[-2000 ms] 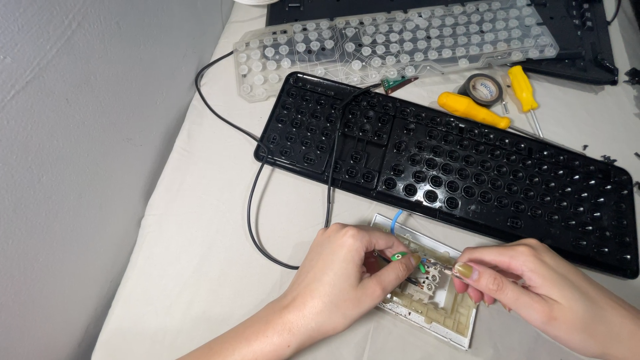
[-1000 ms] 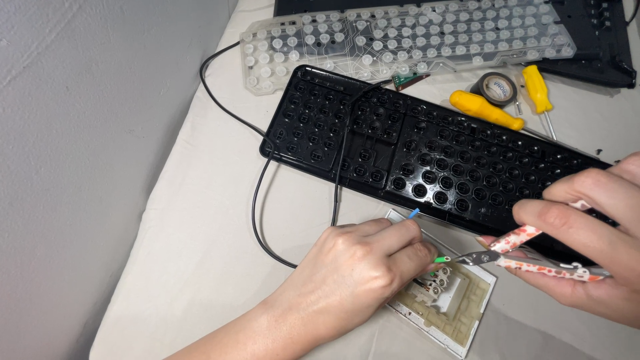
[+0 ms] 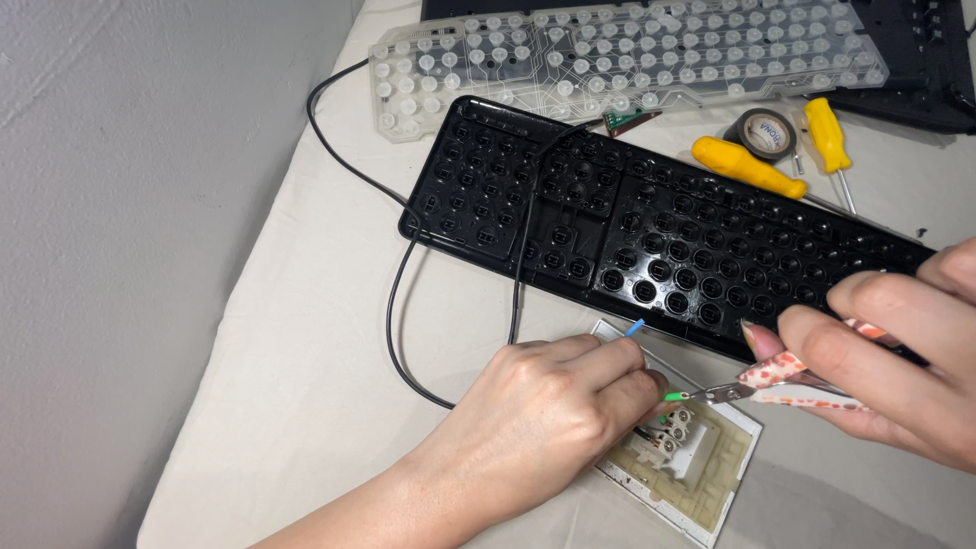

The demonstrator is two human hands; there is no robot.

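Note:
My left hand (image 3: 560,408) pinches a green insulated wire (image 3: 675,396) over a white electrical wall plate (image 3: 736,465), which lies with its back and screw terminals (image 3: 672,436) facing up. A blue wire end (image 3: 634,328) pokes out above my knuckles. In my right hand (image 3: 877,358) is a small pair of metal nippers (image 3: 732,392) with white and red patterned handles; their jaws meet the tip of the green wire. My left palm and fingers hide part of the plate and wires.
Beyond my hands lies a black keyboard shell (image 3: 568,263) crossed by a black cable (image 3: 394,305). Behind it are a clear keyboard membrane (image 3: 526,61), a small green circuit board (image 3: 627,122), yellow-handled screwdrivers (image 3: 747,168) (image 3: 826,137), black tape (image 3: 762,135) and another dark casing (image 3: 926,99).
Two seconds ago no nippers showed in my right hand, which was at the terminals; now it holds them farther right. My left hand has turned knuckles up, keeping the green wire.

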